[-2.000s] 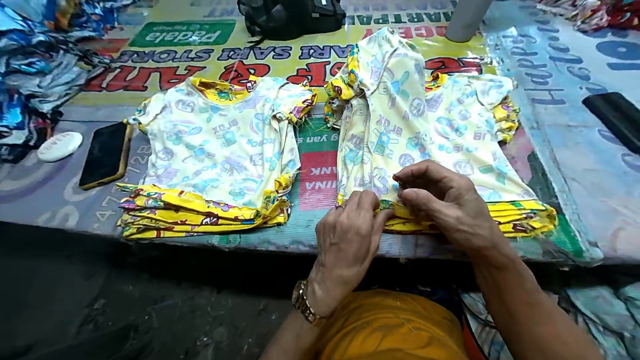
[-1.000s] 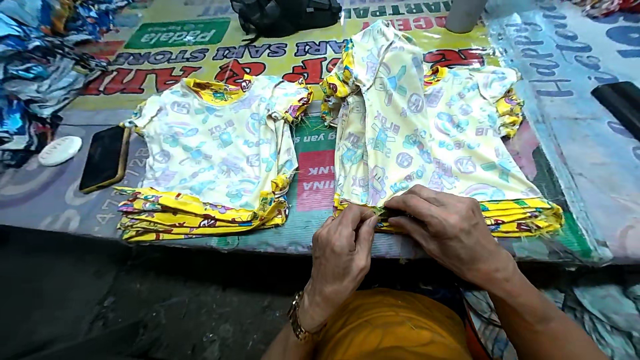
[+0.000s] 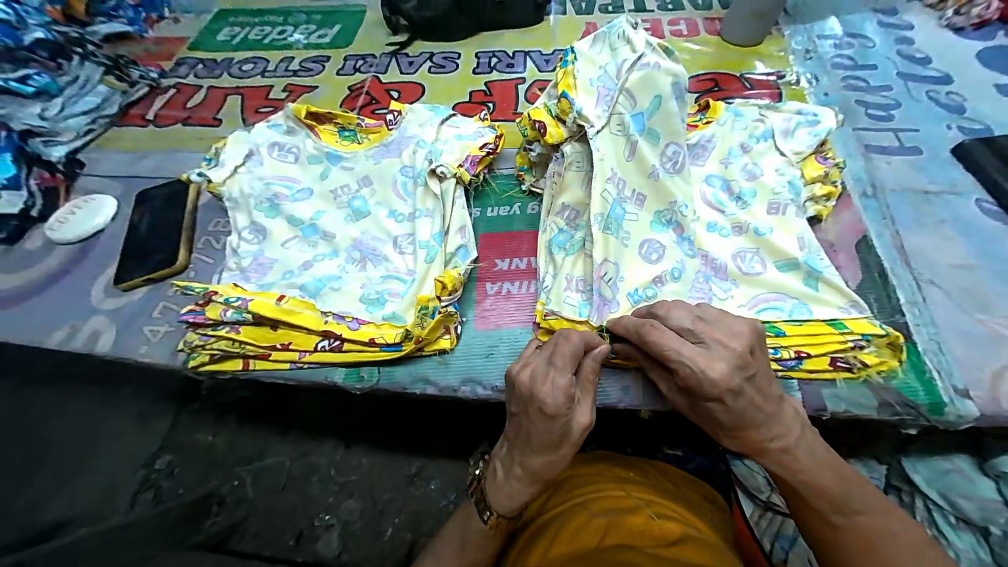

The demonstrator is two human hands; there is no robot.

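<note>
Two stacks of small printed shirts lie on the table, pale side up with yellow hems at the near edge. The left stack (image 3: 339, 228) is flat. On the right stack (image 3: 772, 228), the top shirt (image 3: 638, 181) is partly folded over, its sleeve side raised at the far end. My left hand (image 3: 555, 394) pinches the yellow hem of that shirt between thumb and fingers. Right beside it, my right hand (image 3: 709, 370) grips the same hem, fingertips nearly touching those of the left. Loose threads show at the pinch point; the fingers hide part of the hem.
A smartphone (image 3: 157, 232) and a white oval object (image 3: 82, 219) lie left of the left stack. Heaped cloth (image 3: 63, 102) fills the far left. At the back are a black bag (image 3: 465, 16) and a grey cylinder (image 3: 750, 20). A dark object (image 3: 984, 169) lies at the right edge.
Two seconds ago the right hand's fingers were lifted a little above the cloth; now they are down on the hem against the left fingertips.
</note>
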